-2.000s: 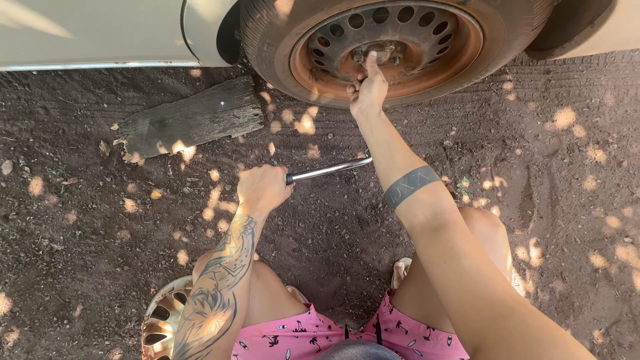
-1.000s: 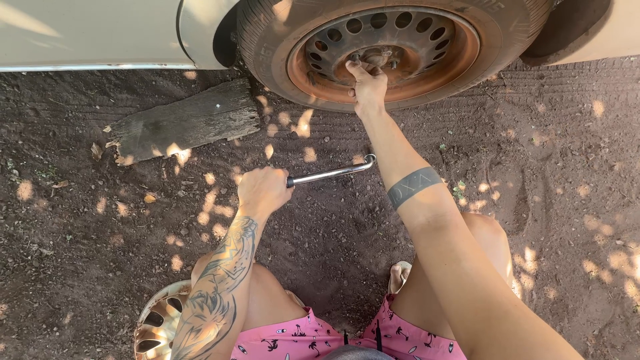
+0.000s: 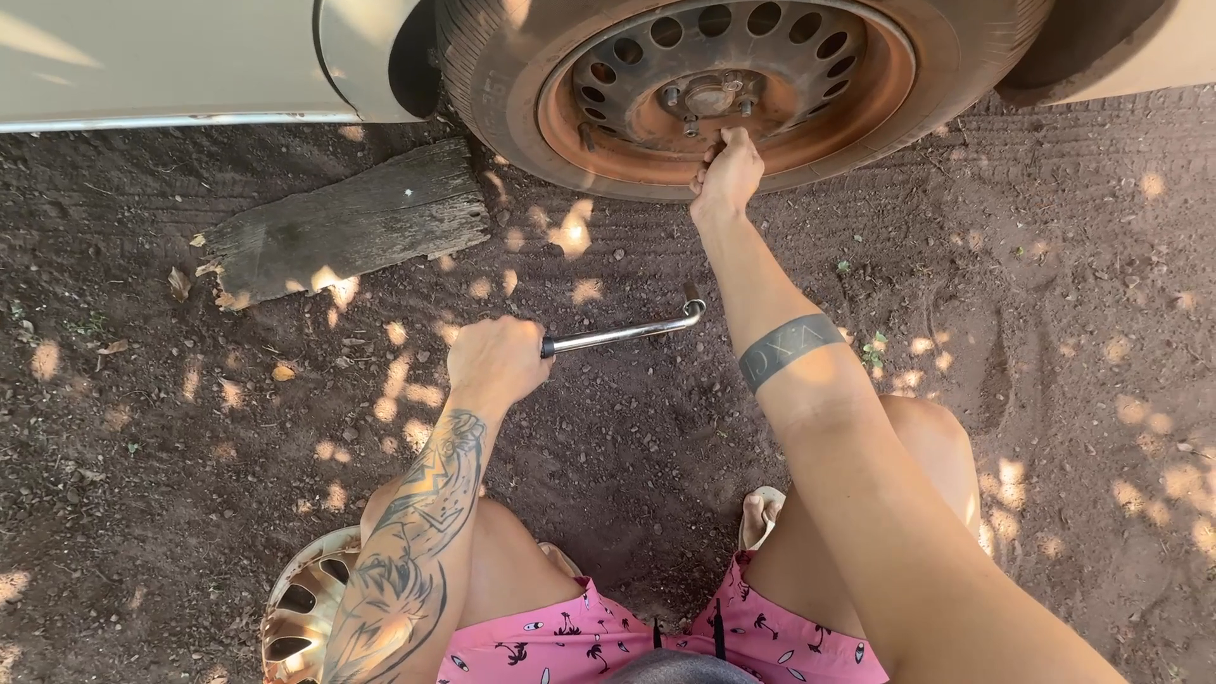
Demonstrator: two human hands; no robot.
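Note:
My left hand (image 3: 499,359) is closed around the dark grip of a chrome lug wrench (image 3: 622,334), whose bent socket end points right, above the dirt. My right hand (image 3: 730,176) is raised just below the hub of a rusty steel wheel (image 3: 646,157), its fingers curled; whether something lies between them I cannot tell. Several wheel bolts (image 3: 692,125) stick out around the wheel's hub. The rubber tire (image 3: 503,104) rests on the ground.
A weathered wooden plank (image 3: 351,223) lies on the dirt left of the tire. The light car body (image 3: 171,57) spans the upper left. A wheel cover (image 3: 290,608) lies beside my left leg. My knees are on both sides.
My right hand has come down from the wheel's hub to the lower part of the rim, and the hub bolts now show. My left hand still holds the lug wrench.

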